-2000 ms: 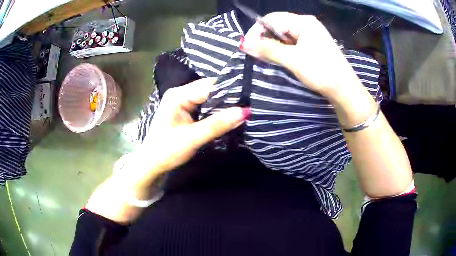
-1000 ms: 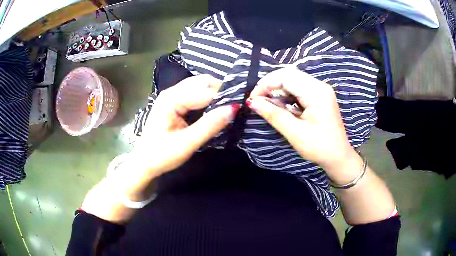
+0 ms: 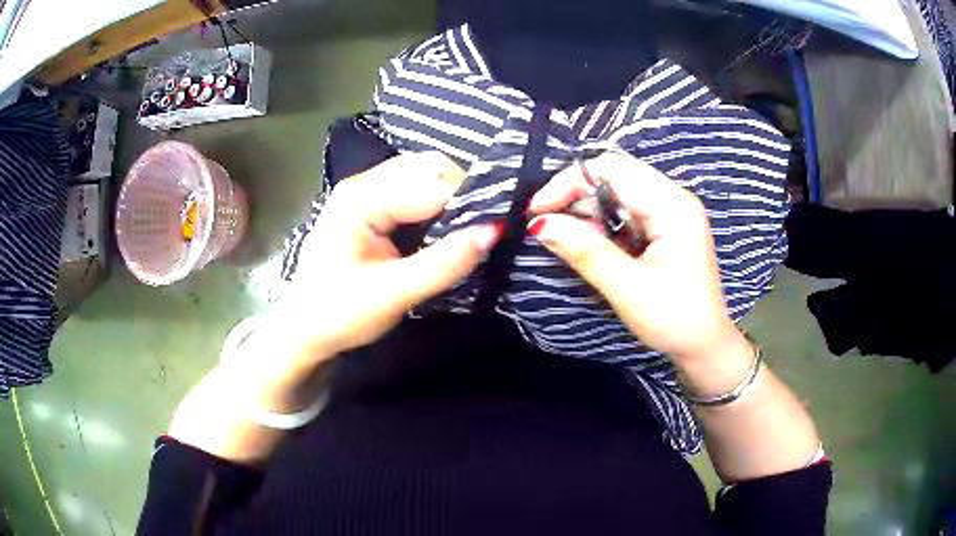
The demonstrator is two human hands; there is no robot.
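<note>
The dark garment with white stripes (image 3: 692, 157) lies bunched over my lap. A plain black band (image 3: 536, 157) crosses it below the neckline. My left hand (image 3: 393, 246) pinches the garment at the band's left side, thumb on top. My right hand (image 3: 629, 236) is at the band's right side, thumb and index fingertips close together. A small dark and silvery tool, possibly thread snips (image 3: 610, 215), is held in the right hand's curled fingers. No needle or thread can be made out at the fingertips.
A pink perforated basket (image 3: 157, 215) with orange bits stands at left on the green floor. Behind it is a grey box (image 3: 252, 84) of small round-topped items. Striped garments (image 3: 31, 241) hang at far left. Black cloth (image 3: 881, 272) lies at right. A table edge (image 3: 136, 47) is at upper left.
My right hand has come down from the top of the band to beside my left fingertips. Over the last second, the tool in it has turned more into view. My left hand has hardly moved.
</note>
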